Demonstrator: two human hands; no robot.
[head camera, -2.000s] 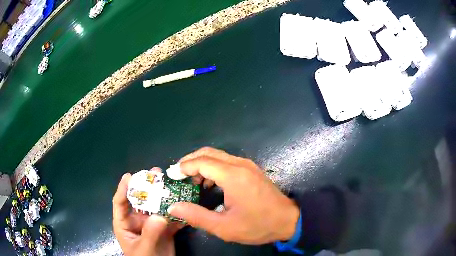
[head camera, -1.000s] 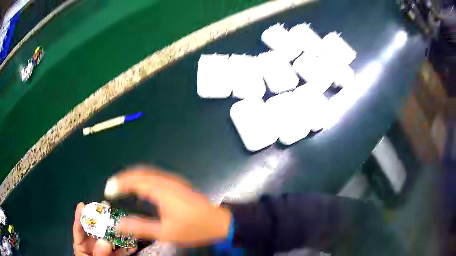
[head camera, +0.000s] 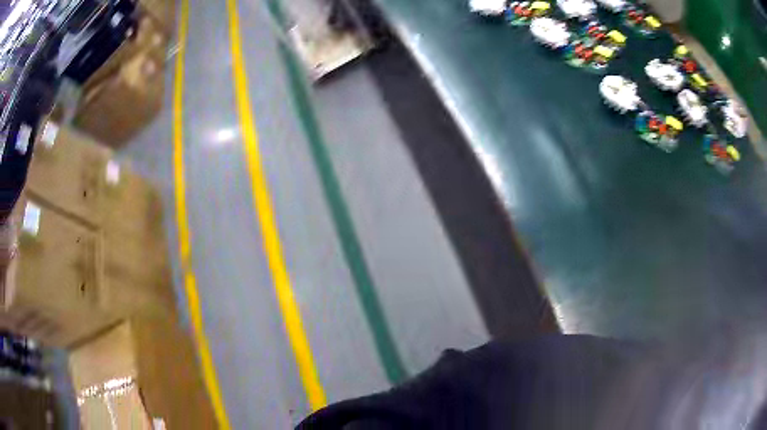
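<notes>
No hand of mine shows. A dark sleeve or piece of clothing (head camera: 538, 382) fills the bottom right, blurred. Several board-and-insert subassemblies lie on the glossy dark green bench (head camera: 589, 227) at the top right. One has a white insert (head camera: 621, 92) joined to a circuit board (head camera: 658, 128) with red, yellow and black parts. Another board (head camera: 721, 152) lies to its right, near a white insert (head camera: 734, 118).
Cardboard cartons (head camera: 63, 243) stand at the left. The grey floor (head camera: 387, 201) has yellow and green lines. The bench edge curves down the middle right. A speckled strip and the green belt (head camera: 727, 42) are at the top right. A pale board or tray (head camera: 328, 42) is at the top.
The view has swung left to the aisle and the bench's left end. Both hands, the held board and insert, the white housings and the pen have left the picture.
</notes>
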